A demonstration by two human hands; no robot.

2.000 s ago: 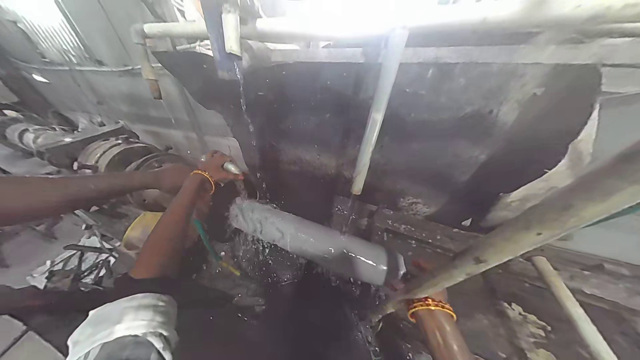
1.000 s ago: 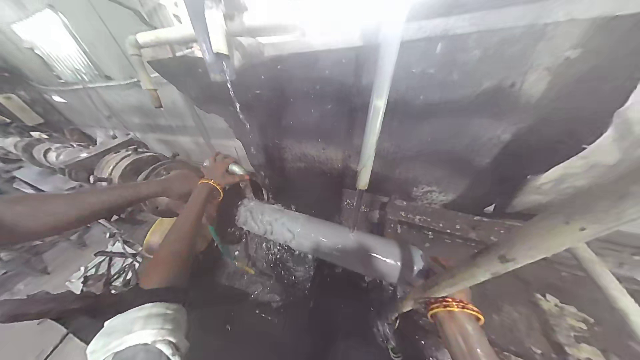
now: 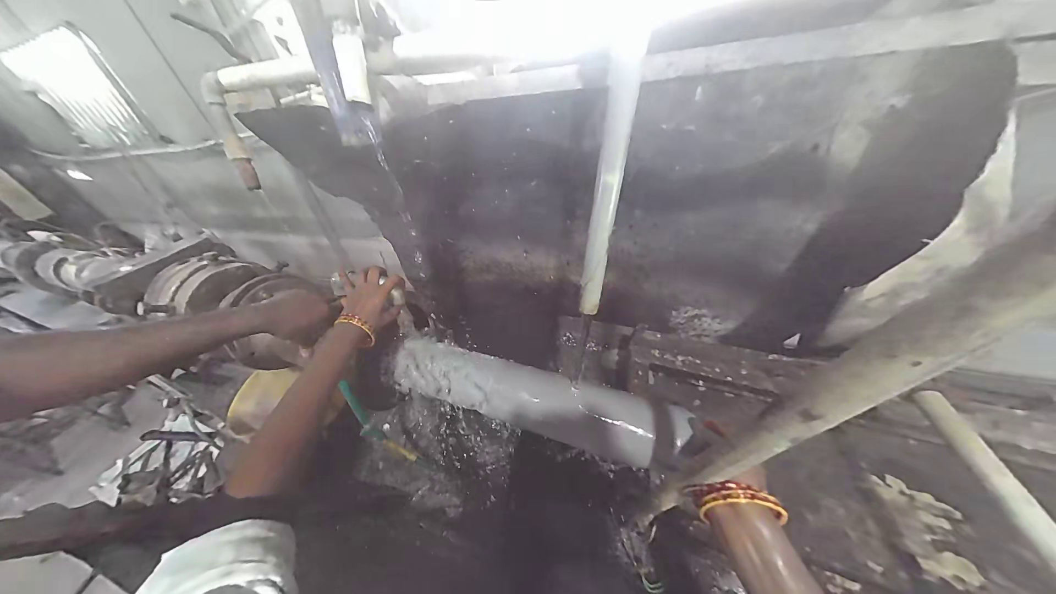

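A grey cylinder [image 3: 536, 400] lies across the middle, with water splashing over it. My left hand [image 3: 367, 293], with yellow bangles at its wrist, is closed over a small pale rounded fitting [image 3: 398, 290] near the cylinder's left end. Beside it is a co-worker's hand [image 3: 301, 318], its fingers mostly hidden. My right hand [image 3: 730, 462], wearing red and yellow bangles, is at the cylinder's right end; the diagonal pole covers much of it, so its grip cannot be made out. A stream of water falls from a pipe [image 3: 351, 78] behind my left hand, and a thinner one runs from an upright pipe [image 3: 610, 181].
A thick diagonal pole [image 3: 891, 355] crosses the right side in front. Round machine parts [image 3: 198, 289] stand at the left, above a yellow container [image 3: 260, 400] and tangled scraps [image 3: 177, 462]. A dark sheet [image 3: 742, 181] hangs behind. A green hose [image 3: 355, 404] hangs below my left arm.
The hands stay at the two ends of the cylinder, and water keeps running onto it. The view has shifted slightly.
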